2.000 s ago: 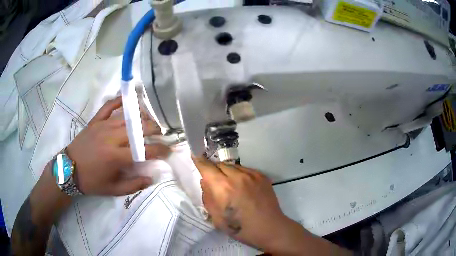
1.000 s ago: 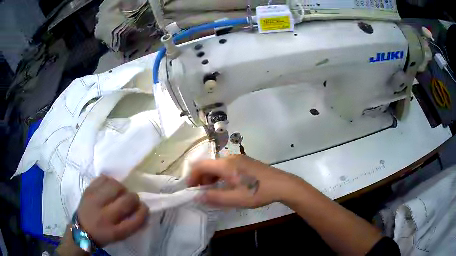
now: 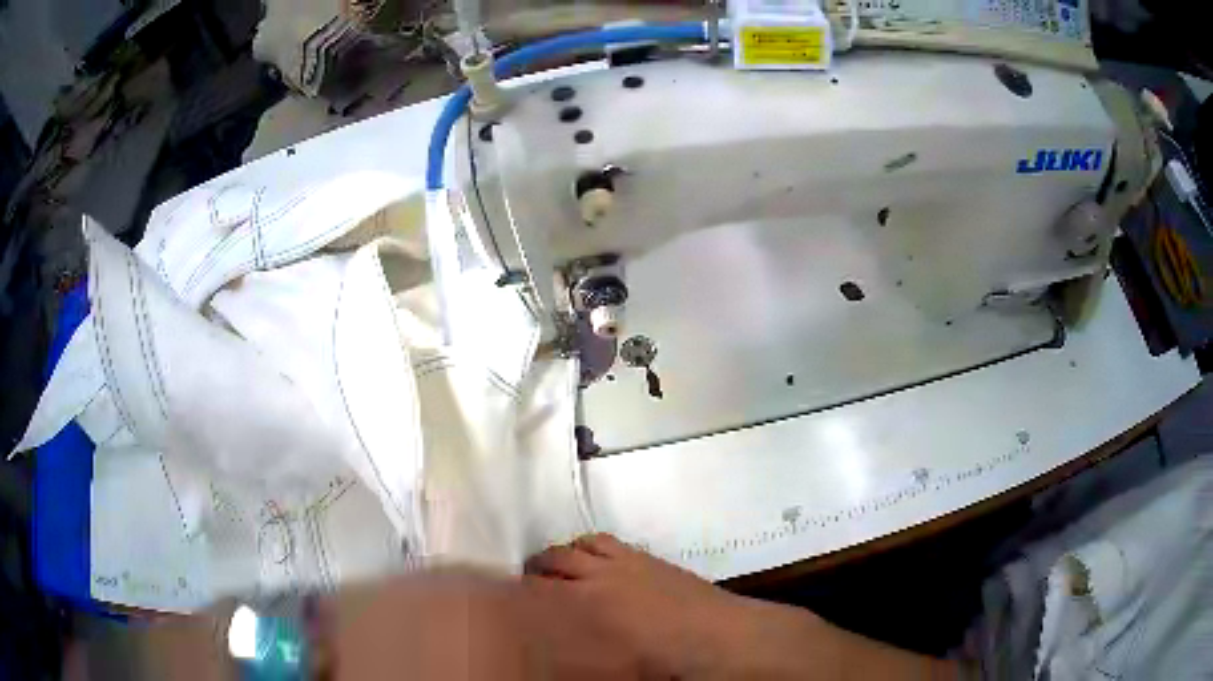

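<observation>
White trousers [image 3: 266, 399] with dark double stitch lines lie loosely over the left part of the machine table, with their right side running up under the sewing head [image 3: 532, 253]. The needle and presser foot are hidden behind the head. My left hand [image 3: 439, 619], with a watch on the wrist, is a blur over the near end of the cloth at the bottom edge; its fingers cannot be made out. My right hand [image 3: 605, 585] is beside it, its curled fingers on the near right edge of the trousers at the table's front.
The white machine table [image 3: 905, 459] has ruler marks along its front edge. A blue tube [image 3: 436, 140] curves down left of the head. A blue surface [image 3: 60, 519] is at the left. Beige garments [image 3: 293, 47] lie behind. A white pile [image 3: 1131, 585] is at the lower right, orange-yellow scissors [image 3: 1176, 266] far right.
The view has shifted back from the machine. Both hands have moved down towards the table's front edge. The beige inner part and opening held near the needle are now folded away, and the trousers have spread leftwards.
</observation>
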